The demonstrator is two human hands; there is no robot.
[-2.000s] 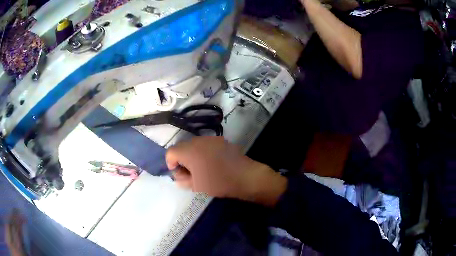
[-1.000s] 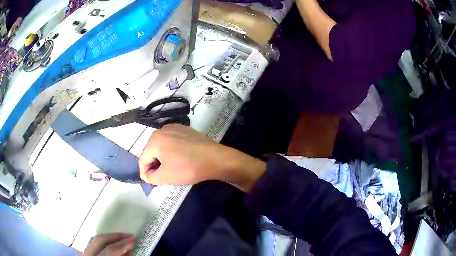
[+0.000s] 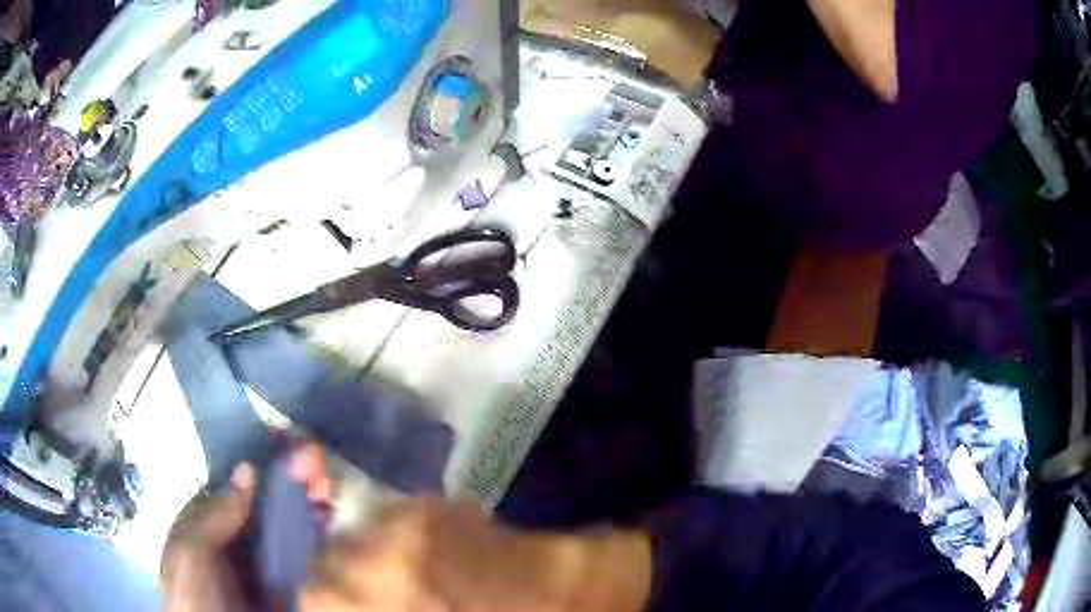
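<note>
My left hand (image 3: 209, 544) and my right hand (image 3: 401, 556) are close together at the bottom left, both blurred. Between their fingers is a folded end of blue-grey cloth strip (image 3: 287, 520); both hands pinch it. One length of strip runs up from the hands to the tips of the black shears (image 3: 461, 277). Another blue-grey length (image 3: 359, 412) lies on the table, right of it. The shears lie closed, their tips over the cloth. The sewing machine (image 3: 275, 114) stands at the left, its needle area (image 3: 102, 484) near my left hand.
The white table (image 3: 538, 323) has a switch panel (image 3: 616, 138) at its far right end. Blue-grey cloth (image 3: 60, 562) is at the lower left. Another person (image 3: 897, 120) sits at the upper right. Light cut pieces (image 3: 778, 418) are piled at the lower right.
My right hand has moved down and slightly left off its place by the shears. My left hand has come up and in beside it. The strip end is now lifted and folded between them.
</note>
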